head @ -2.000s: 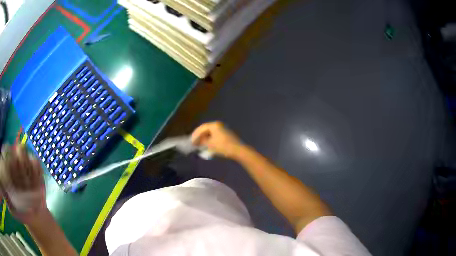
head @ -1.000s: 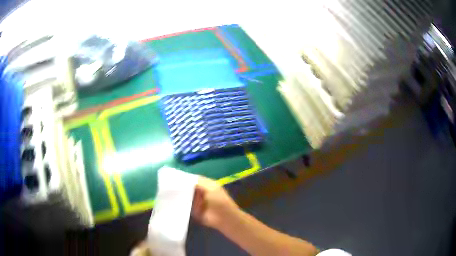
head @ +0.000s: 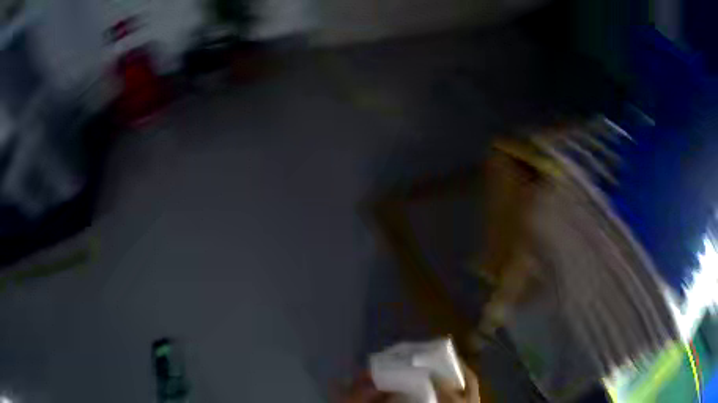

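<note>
A white sheet [head: 417, 366], folded or crumpled, is at the bottom edge, blurred. My left hand [head: 364, 389] is at its left side and my right hand [head: 471, 386] at its right side. Both hands are small, dark and cut off by the bottom edge, and both appear to hold the sheet. The tray of blue parts is not in view.
A layered stack of pale trays [head: 586, 268] is at the right. A corner of the green bench [head: 681, 370] with yellow tape is at lower right. A green object [head: 168, 370] lies on the grey floor [head: 252, 236]. A red object [head: 140, 86] is at upper left.
The view has swung from the bench to the floor. The blue tray has left the picture. The white sheet, earlier long and open, now looks bunched or folded.
</note>
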